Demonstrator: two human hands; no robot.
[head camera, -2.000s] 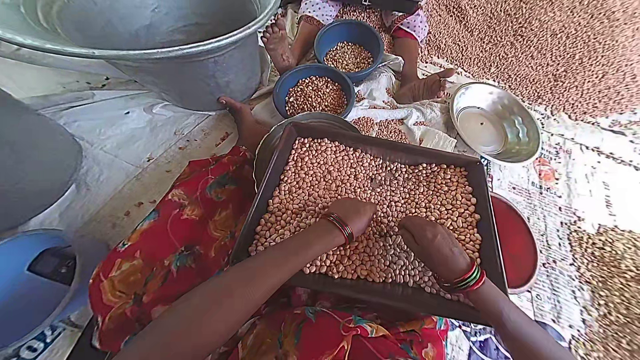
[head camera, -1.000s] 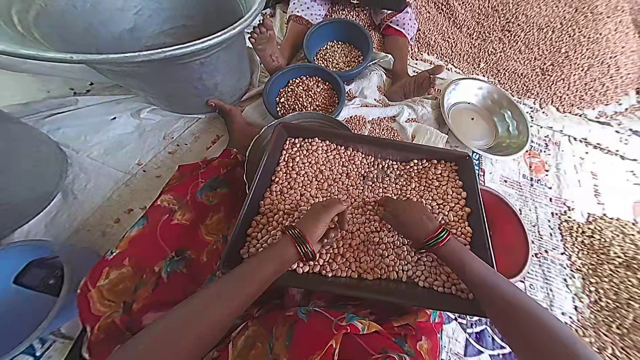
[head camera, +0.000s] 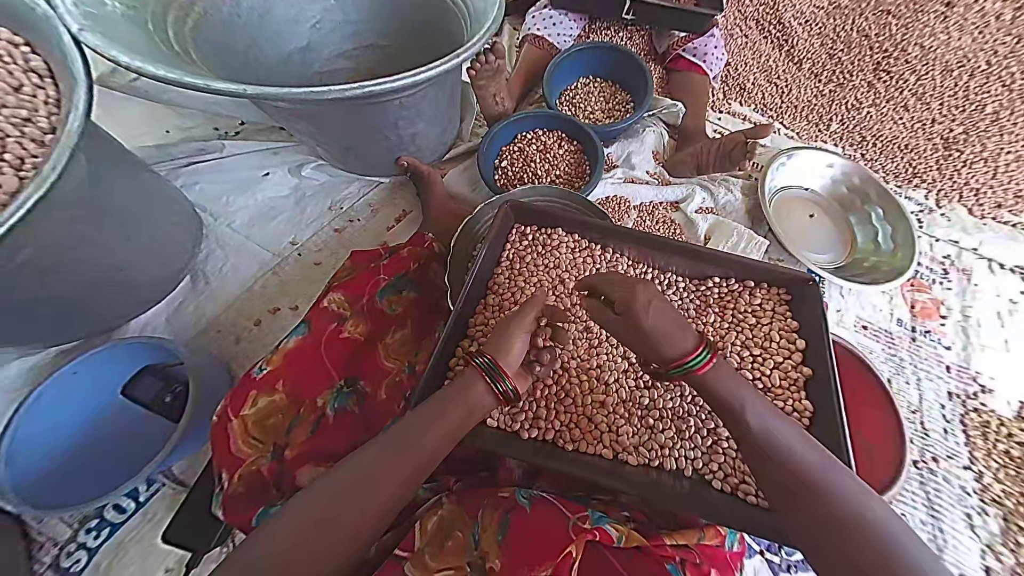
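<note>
A dark rectangular tray (head camera: 656, 488) rests tilted on my lap, spread with pinkish-brown shelled nuts (head camera: 616, 400) that look like peanuts. My left hand (head camera: 524, 340), palm turned up and fingers curled, has a few of the nuts in it above the tray's left half. My right hand (head camera: 640, 316) is just right of it, palm down with bent fingers over the nuts; whether anything is in it is hidden. Both wrists wear bangles. Under the tray's upper left corner shows the rim of a round metal vessel (head camera: 460, 256).
Blue bowls (head camera: 598, 148) of nuts stand ahead, beside another person's feet (head camera: 712, 156). A steel bowl (head camera: 836, 216) and a red bowl (head camera: 872, 416) are at the right. Large metal tubs (head camera: 360, 120) and a blue bucket (head camera: 96, 424) holding a dark object are at the left. Nuts cover the upper-right ground.
My left hand has turned palm up, with nuts now visible in its fingers. My right hand has opened away from the nuts it was touching. The view has shifted, showing more of the left tub.
</note>
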